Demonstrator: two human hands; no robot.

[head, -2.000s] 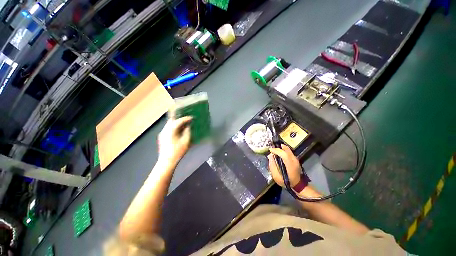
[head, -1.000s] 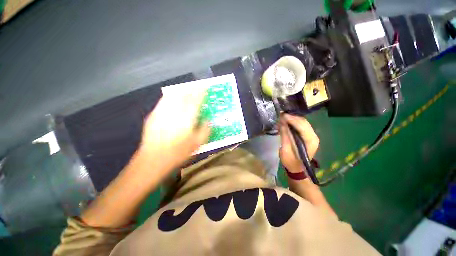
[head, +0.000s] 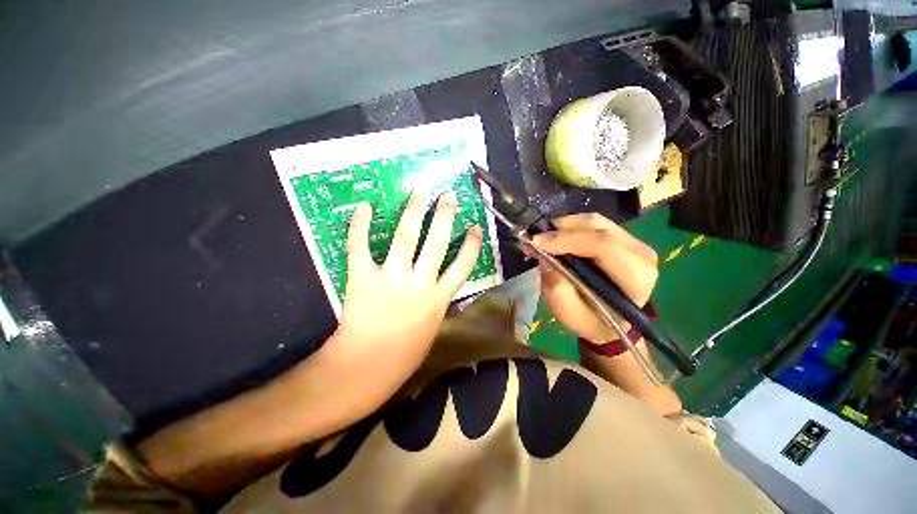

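Note:
A green circuit board point(head: 337, 206) lies on a white pad point(head: 377, 139) on the black-covered ledge. My left hand point(head: 402, 276) lies flat on the board with its fingers spread, covering the board's lower middle. My right hand point(head: 593, 271) holds the black soldering iron point(head: 583, 271) like a pen, with a thin metal feed tube alongside it. The iron's tip is at the board's upper right edge; whether it touches cannot be told.
A pale yellow-green cup point(head: 573, 146) with silvery bits stands right of the board. A yellow sponge point(head: 664, 179) is beside it. The dark feeder box point(head: 739, 131) stands further right, its cable curving below. The grey conveyor point(head: 201, 75) runs behind the ledge.
My right hand has brought the iron from the cup to the board's right edge. My left hand has spread over the board on the pad. The view has moved closer.

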